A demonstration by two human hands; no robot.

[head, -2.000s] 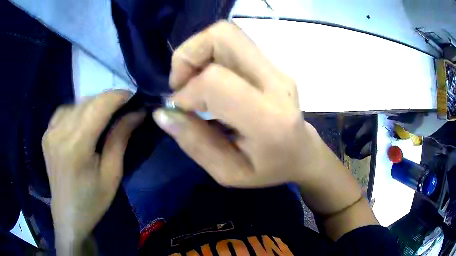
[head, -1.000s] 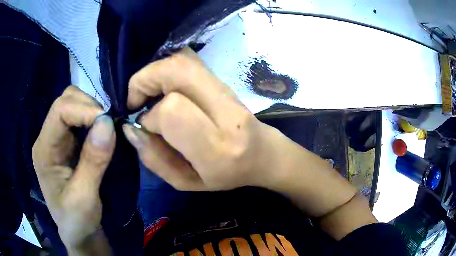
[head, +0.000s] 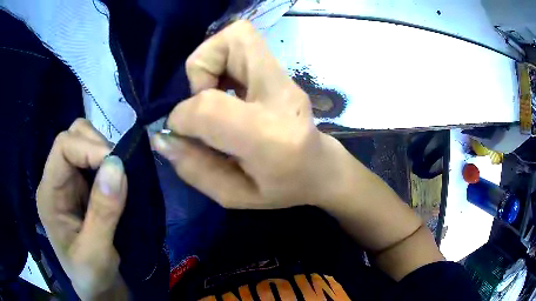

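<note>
A dark navy denim garment (head: 138, 194) runs from the top of the view down between my hands. My left hand (head: 82, 194) pinches its stitched edge between thumb and forefinger, thumbnail up. My right hand (head: 247, 123) is just to the right, with other fingers against the cloth. A small silvery glint (head: 165, 132) shows at its thumb and forefinger tips; the rest of that small tool is hidden. Thin tan topstitching (head: 125, 73) runs along the seam. Pale lining cloth (head: 59, 44) lies behind at the upper left.
The white table (head: 399, 70) has a worn dark spot (head: 328, 103) near its front edge. At the right are a blue cylinder (head: 491, 199), a red round thing (head: 471, 173) and a yellow thing (head: 485, 151). Dark cloth (head: 29, 117) hangs at the far left.
Since a second ago, my right hand has moved up and to the right, pulling the cloth taut. My left hand has shifted slightly down. More of the stitched seam shows between them.
</note>
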